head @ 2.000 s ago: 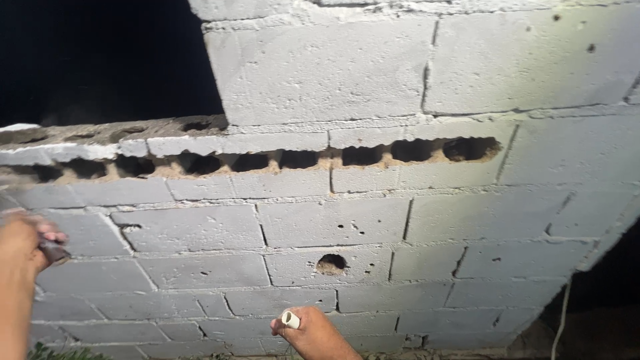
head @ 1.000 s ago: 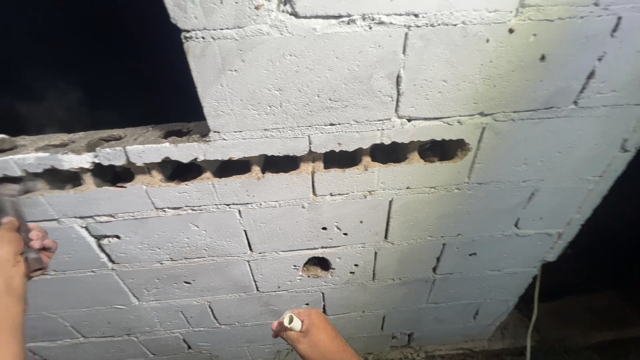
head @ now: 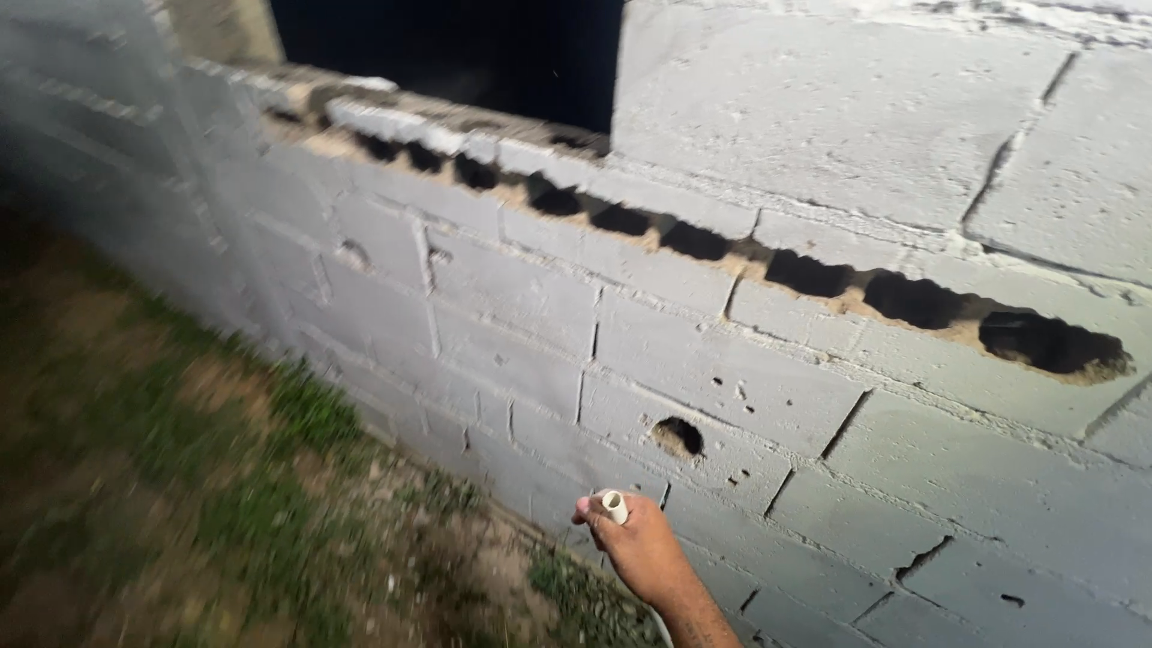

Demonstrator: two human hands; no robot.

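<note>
My right hand point(head: 634, 540), at the lower middle, is closed around a thin white plastic pipe point(head: 616, 507), whose hollow end points up toward the camera. It is in front of a grey-painted concrete block wall point(head: 504, 337). Above the hand, a round hole point(head: 679, 436) goes into one block. Higher up, a long broken-open slot point(head: 693, 238) runs along a course of blocks and bares their dark hollow cores. My left hand is out of view.
A dark window opening point(head: 459, 54) lies above the slot, with a rough block sill point(head: 468, 117). Grass and bare soil point(head: 234, 504) run along the wall's foot at the left. Another wall section point(head: 90, 135) stands at the far left, blurred.
The view has swung to the left, bringing the ground and the far left wall section into sight. My left hand, seen at the left edge holding a dark object, has left the view.
</note>
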